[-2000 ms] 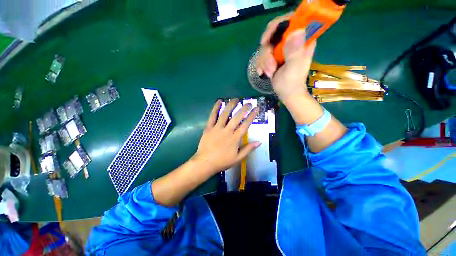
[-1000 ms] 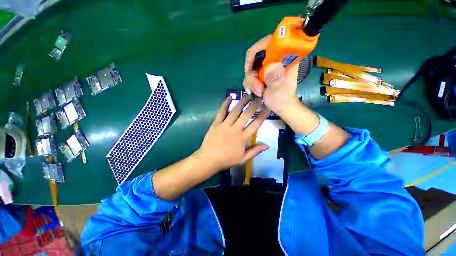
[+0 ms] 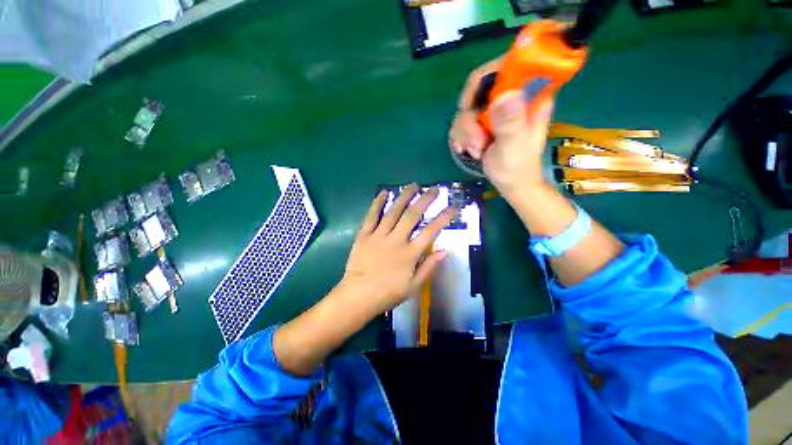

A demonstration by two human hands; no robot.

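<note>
A black-edged tablet unit (image 3: 456,295) lies near the mat's front edge, silver-white inside with an orange strip down it. My left hand (image 3: 399,239) lies flat over its upper left part, fingers spread, and partly covers the board at its top. My right hand (image 3: 512,130) grips an orange electric screwdriver (image 3: 543,65) above and right of the unit's top edge. The driver's tip is hidden behind the hand. A round grey screw dish (image 3: 467,158) shows partly beneath this hand. A pale blue band is on my right wrist.
A white dotted label sheet (image 3: 265,261) lies left of the unit. Several small circuit boards (image 3: 152,233) lie farther left, near a fan (image 3: 26,291). Orange flex cables (image 3: 625,163) lie at right, by a black lump (image 3: 768,143) and cord. Another unit (image 3: 447,24) lies at the far side.
My right hand moved with the driver from the dish to the unit's top edge, then back up and right over the dish. My left hand has stayed on the unit. The view has shifted.
</note>
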